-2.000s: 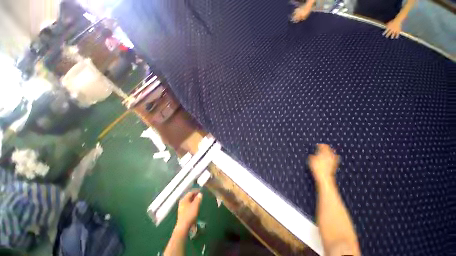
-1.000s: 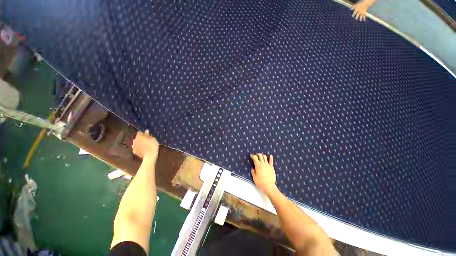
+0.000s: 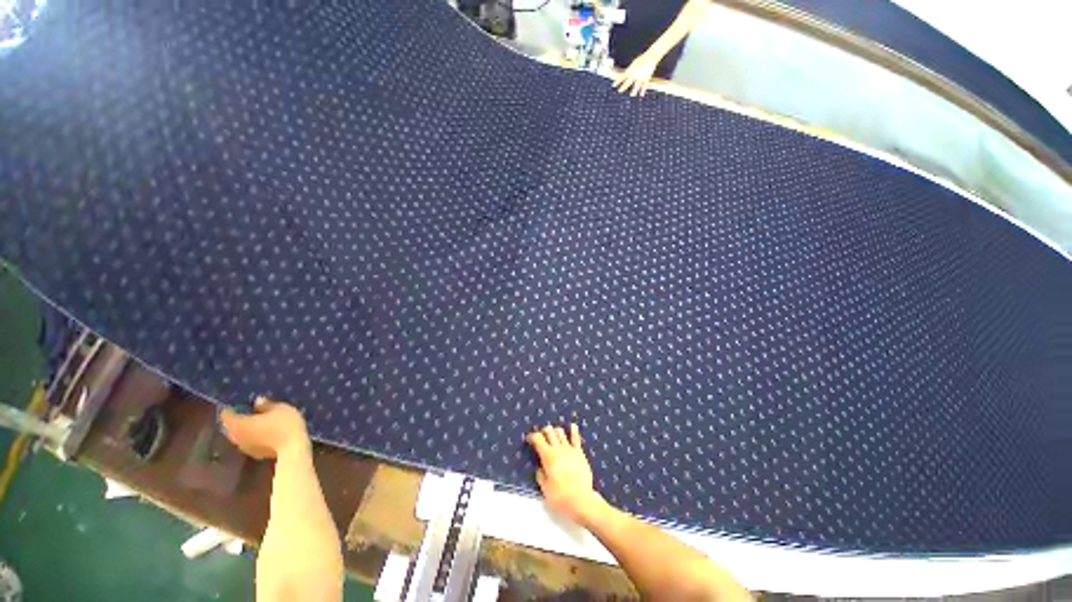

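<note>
The navy dotted fabric ply (image 3: 658, 306) covers most of the table. My left hand (image 3: 268, 430) grips its near edge at the lower left, left of the metal cutter track (image 3: 444, 543). My right hand (image 3: 564, 468) lies on the cloth near its front edge, fingers spread. The white underlay paper (image 3: 752, 562) shows along the near side. The slotted track end sticks out over the near table edge and passes under the cloth.
Another person's hand (image 3: 636, 75) rests at the far cloth edge. A small blue and white device (image 3: 588, 33) stands at the far side. A dark round object (image 3: 147, 433) lies on the brown tabletop at the left. Green floor (image 3: 71, 535) shows at lower left.
The view has swung left. My left hand has moved from beside the table onto the cloth edge and holds it. My right hand has moved over the cloth nearer the track, its fingers opened out.
</note>
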